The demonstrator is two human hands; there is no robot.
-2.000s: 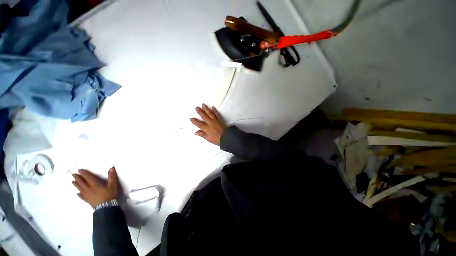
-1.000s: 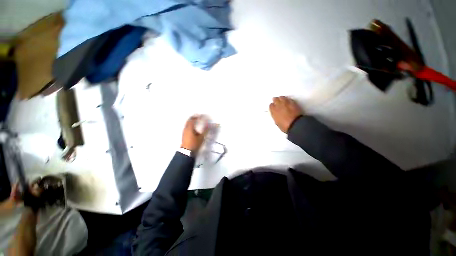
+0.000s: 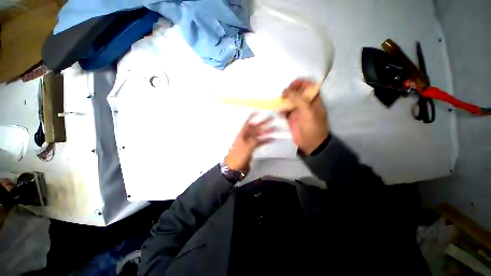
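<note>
A tan-yellow curved strip (image 3: 258, 102) is held above the white table (image 3: 177, 156), running left from my right hand. My right hand (image 3: 306, 116) is closed on its right end, with fingers over and under it; the hand is blurred. My left hand (image 3: 248, 141) is lower and to the left, blurred, with fingers spread below the strip. White cloth (image 3: 280, 141) shows between and below my hands; its edges are hard to tell from the table. I cannot tell whether my left fingers touch the cloth.
An iron (image 3: 383, 69) with a red-sleeved cable (image 3: 452, 99) and black scissors (image 3: 424, 108) lie at right. Light-blue cloth (image 3: 212, 32) and dark-blue cloth (image 3: 121, 40) lie at the far edge. A tape roll (image 3: 156, 81) is left of centre. A grey strip (image 3: 110, 156) runs along the left.
The yellow strip is now raised in my right hand. My left hand has moved right, toward my right hand, with its fingers spread. The view has also shifted.
</note>
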